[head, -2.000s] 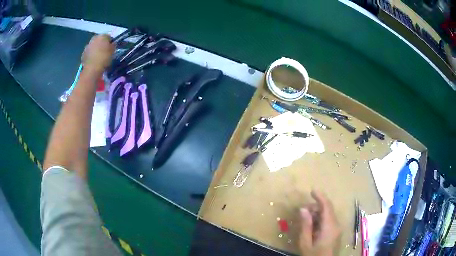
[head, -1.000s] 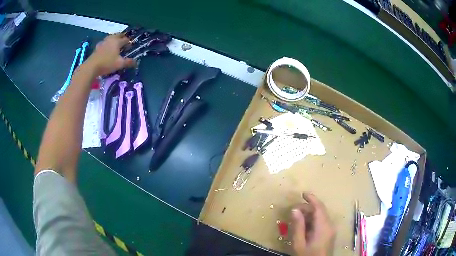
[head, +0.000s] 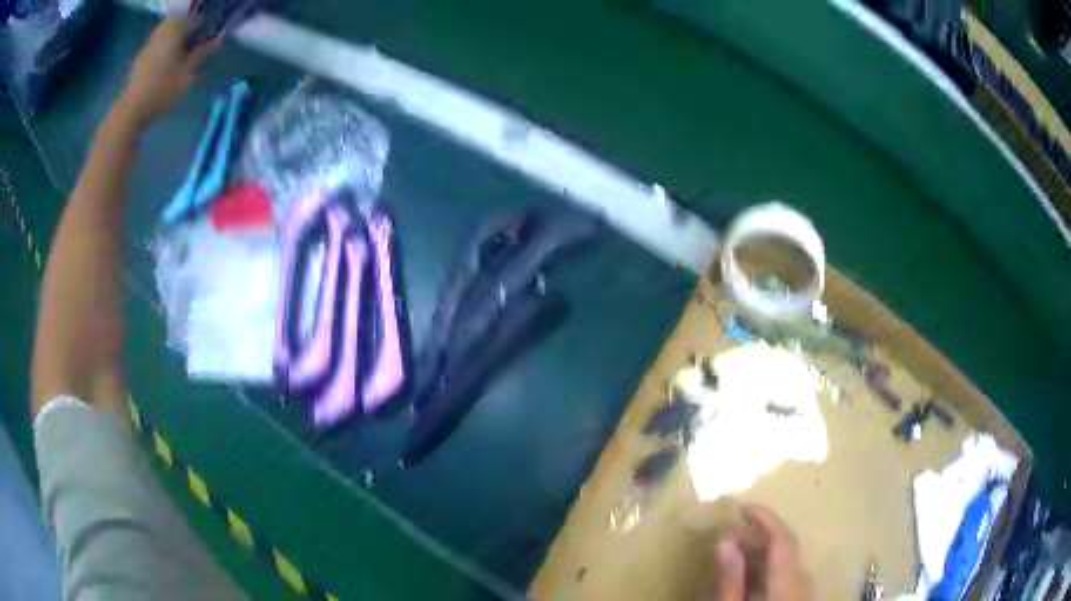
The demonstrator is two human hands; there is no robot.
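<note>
My left hand (head: 164,71) is at the top left, its fingers on a bunch of dark handle shells (head: 221,17) that is partly cut off by the top edge. My right hand (head: 758,558) is low over the cardboard tray (head: 634,528), cut off by the bottom edge and blurred. Its fingers are apart and nothing shows in them. Several pink-and-black handles (head: 341,317) lie side by side on the dark bench. Larger black shells (head: 487,340) lie to their right.
Turquoise handles (head: 211,153), a red piece (head: 243,208), a clear bag (head: 317,141) and white paper (head: 235,305) lie left. The tray holds a tape roll (head: 773,261), white sheet (head: 758,423), small dark parts and a blue screwdriver (head: 972,540).
My left hand has moved up and left with the dark shells, uncovering the clear bag. The view has shifted, so bench and tray sit lower and further right. My right hand stays over the tray.
</note>
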